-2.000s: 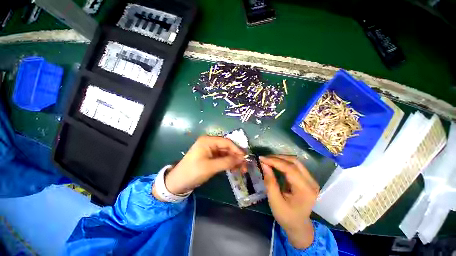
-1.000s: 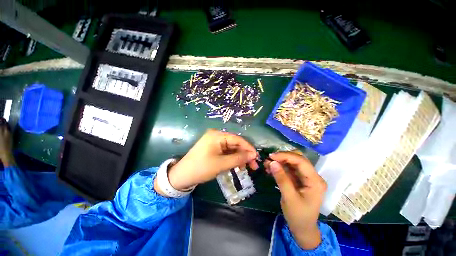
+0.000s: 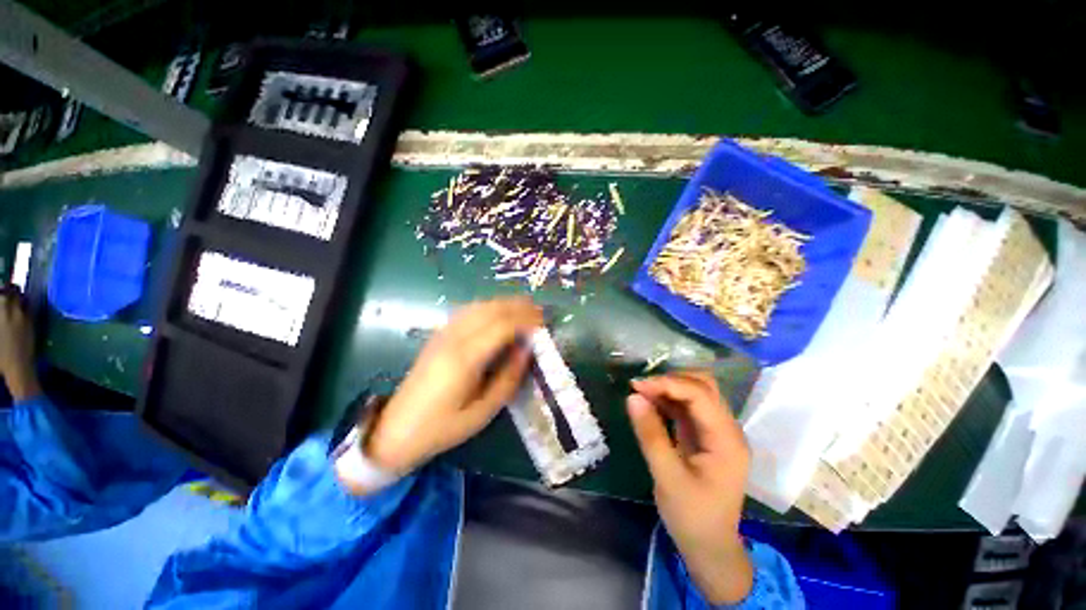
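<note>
A silver-white housing unit [image 3: 557, 417] with a dark bar down its middle lies slanted on the green bench in front of me. My left hand [image 3: 459, 387] is at its upper left edge, blurred, with fingers curled; whether it grips the unit or a small piece is hidden. My right hand [image 3: 691, 459] is to the right of the unit, apart from it, thumb and forefinger close together near a tiny sliver. I cannot tell whether it holds anything. Tan strip pieces [image 3: 741, 262] are heaped in the blue parts bin [image 3: 830, 280].
A black compartment tray [image 3: 312, 256] holds units in three pockets. A loose strip pile [image 3: 524, 224] lies beyond my hands. Sticker sheets [image 3: 941, 369] and white backing paper [image 3: 1027, 417] lie right. Another blue bin [image 3: 100, 262] and another person's hand [image 3: 17, 346] are far left.
My hands came together over the unit and have now parted. My left hand moved left to the unit's upper edge, uncovering more of it. The view has shifted.
</note>
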